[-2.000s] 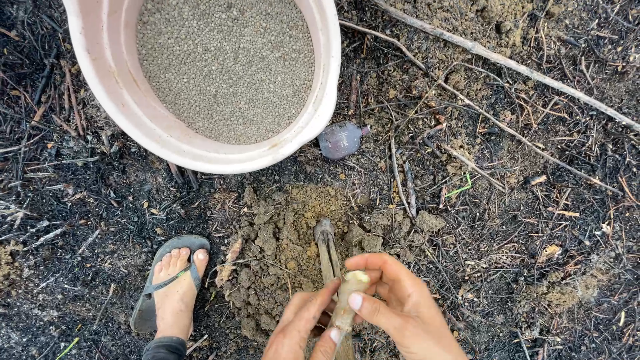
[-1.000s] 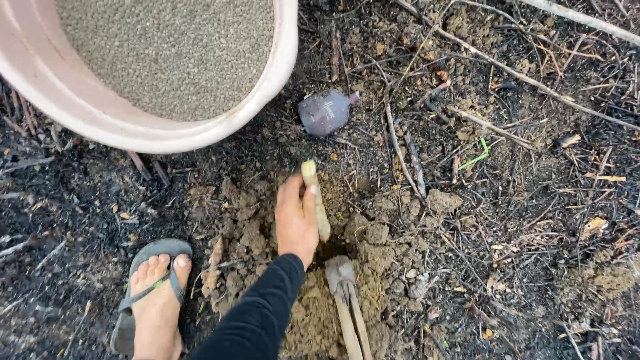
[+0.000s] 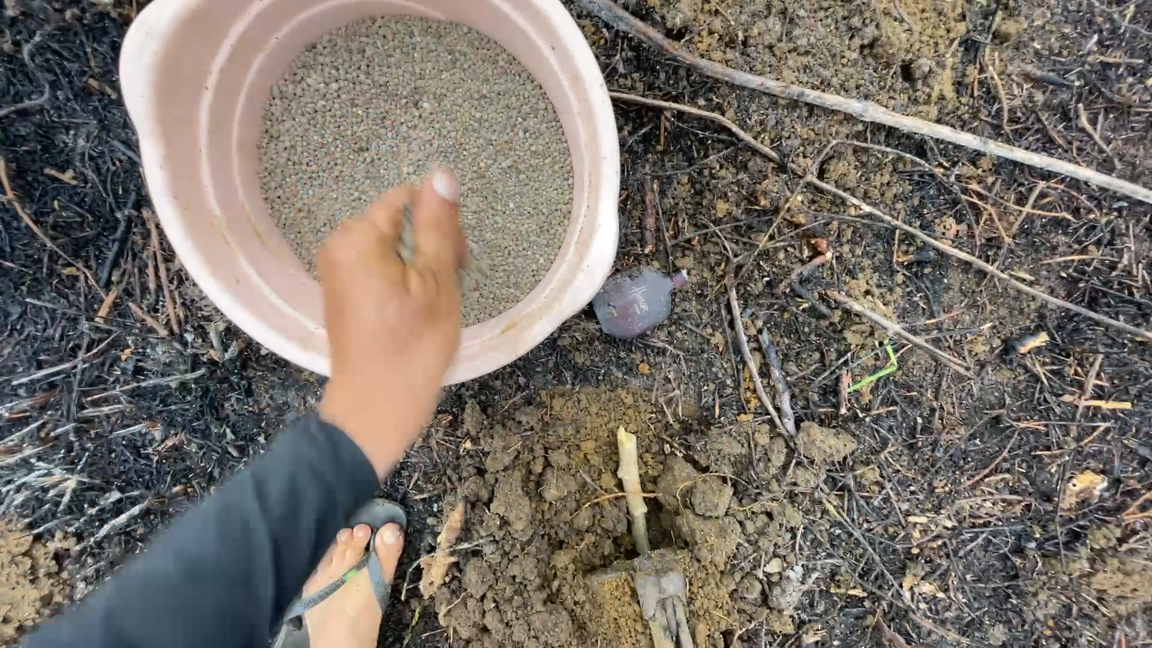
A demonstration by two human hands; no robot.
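My left hand, slightly blurred, reaches from the lower left over the pale pink plastic tub. Its fingers are closed, with grey granules showing between thumb and forefinger. The tub holds many small grey-brown granules. Below and to the right, a cut plant stem with a pale end leans in a hole in loose brown soil. Against its lower end, at the bottom of the view, is the metal head of a digging tool; its handle runs off the lower edge. My right hand is out of view.
A flattened purplish bottle bearing writing lies right of the tub. My sandalled foot stands left of the soil. A long bare branch crosses the upper right. Thin twigs and charred plant litter cover the ground around.
Both hands were at the stem two seconds ago; one second ago only my left hand held it over the soil. The stem is now let go in the hole, and my left hand has moved to the tub.
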